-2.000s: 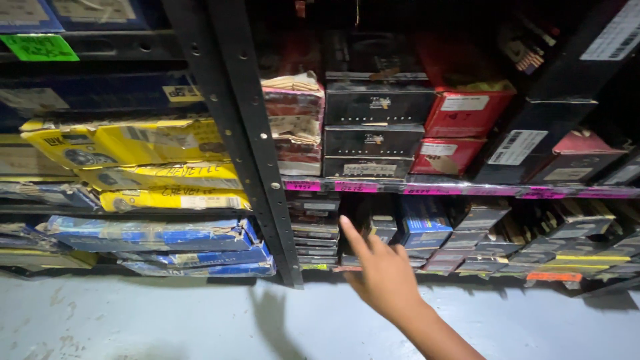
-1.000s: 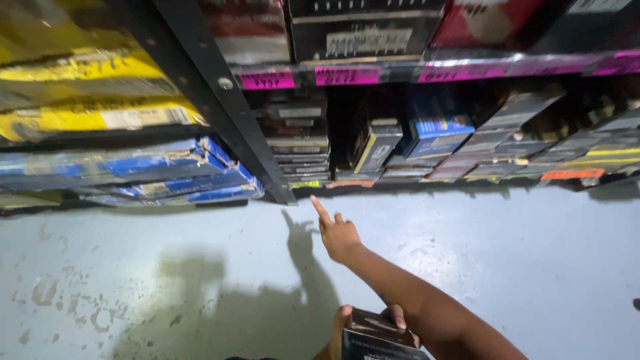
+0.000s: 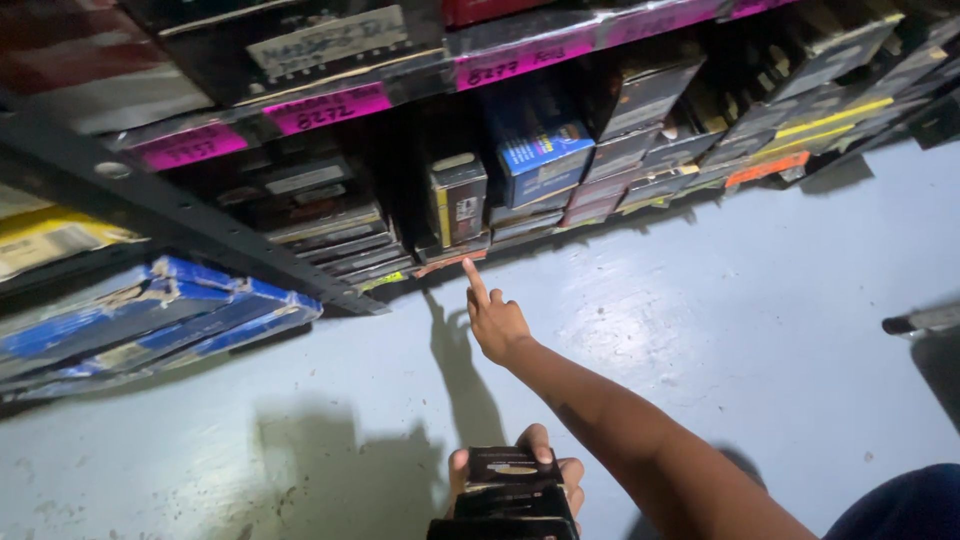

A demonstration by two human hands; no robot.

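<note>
My right hand (image 3: 496, 319) reaches out from the right with its index finger extended and holds nothing. Its fingertip is nearest an orange label (image 3: 450, 262) on the lowest shelf edge, under a black box with a yellow stripe (image 3: 459, 202). At the bottom of the view, my left hand (image 3: 571, 480) grips a stack of small black cardboard boxes (image 3: 514, 469), thumb and fingers on either side. The lower end of the stack is cut off by the frame. A blue box (image 3: 544, 154) sits on the shelf just right of the striped box.
A dark metal shelf upright (image 3: 187, 214) stands left of the black boxes. Worn blue boxes (image 3: 180, 307) lie low on the left shelf. Pink handwritten labels (image 3: 328, 109) line the shelf edge above. A dark object (image 3: 930, 321) lies on the pale floor (image 3: 675, 300) at the right.
The pointing right hand has moved down from in front of the shelved boxes to the lowest shelf edge. The left hand with its boxes has come into view. The view has shifted down and closer.
</note>
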